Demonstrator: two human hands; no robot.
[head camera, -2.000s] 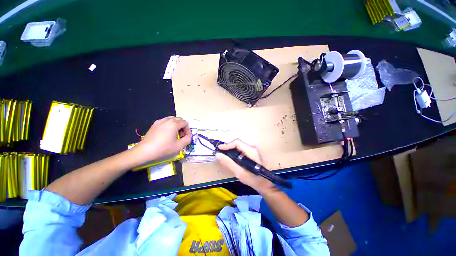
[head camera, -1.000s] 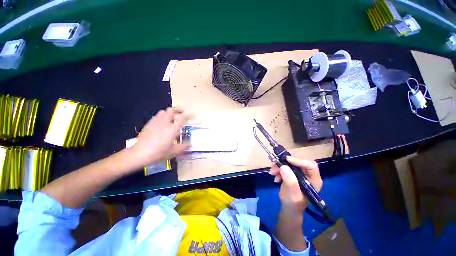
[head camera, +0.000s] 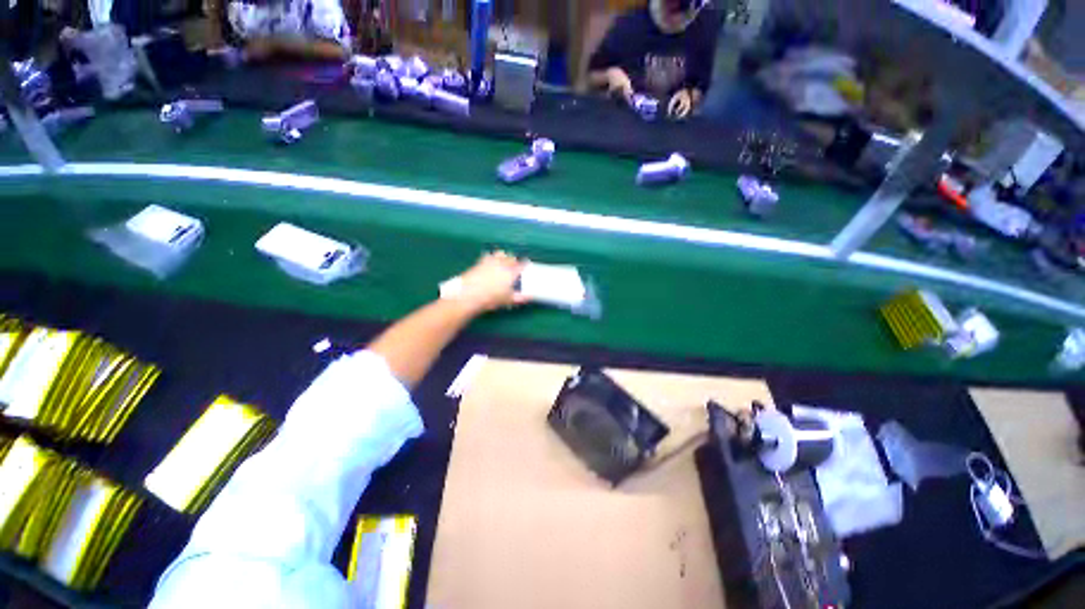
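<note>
My left hand (head camera: 491, 283) is stretched out over the green conveyor belt (head camera: 405, 256), closed over a white housing (head camera: 553, 284) in a clear plastic sleeve. The housing's right part sticks out beyond my fingers, and a white end shows at the left of the hand. Whether the housing rests fully on the belt cannot be told. My right hand and the soldering iron are not in view. A battery cell (head camera: 383, 559) with yellow edges lies at the bottom, right of my sleeve.
Battery stacks (head camera: 74, 381) stand at left. A fan (head camera: 607, 425) is on the cardboard mat (head camera: 571, 535), with the black solder station (head camera: 779, 535) and wire reel (head camera: 795, 440) right of it. Two bagged housings (head camera: 307, 250) lie on the belt. People sit beyond.
The view has tilted up towards the belt. My left hand has moved from the mat to the belt with the housing. My right hand with the iron has left the picture.
</note>
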